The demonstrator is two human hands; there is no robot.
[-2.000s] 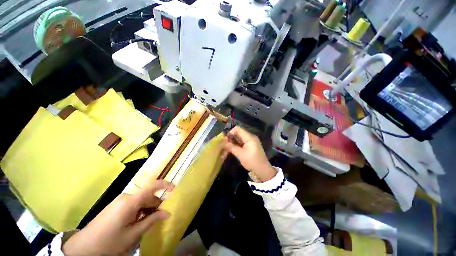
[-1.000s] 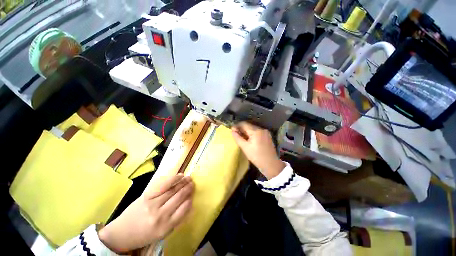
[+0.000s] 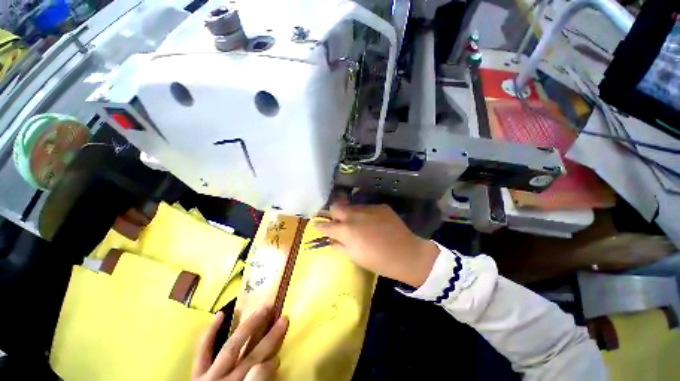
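A yellow workpiece (image 3: 328, 312) lies along the machine arm, under and right of the orange-yellow clamp plate (image 3: 262, 257), which has black handwriting and a dark brown slot. My left hand (image 3: 242, 350), cut off by the bottom edge, rests its fingers on the plate and the workpiece's left edge, holding nothing visible. My right hand (image 3: 380, 242) is at the far end of the workpiece, close below the machine head (image 3: 246, 126). Small dark snips (image 3: 318, 242) show their pointed tips beneath its fingers, over the yellow fabric. The needle area is hidden behind the head and hand.
A stack of yellow workpieces (image 3: 127, 327) with brown patches lies left of the arm. A second yellow pile (image 3: 641, 346) is low at right. A metal bracket (image 3: 514, 167) juts out right of the head, near a red ribbed pad (image 3: 533, 123). A screen (image 3: 656, 67) stands at upper right.
The view has moved closer to the machine head. The workpiece now lies flatter against the slot. My right hand has turned over it and the snips' tips now show. My left hand still rests on the plate.
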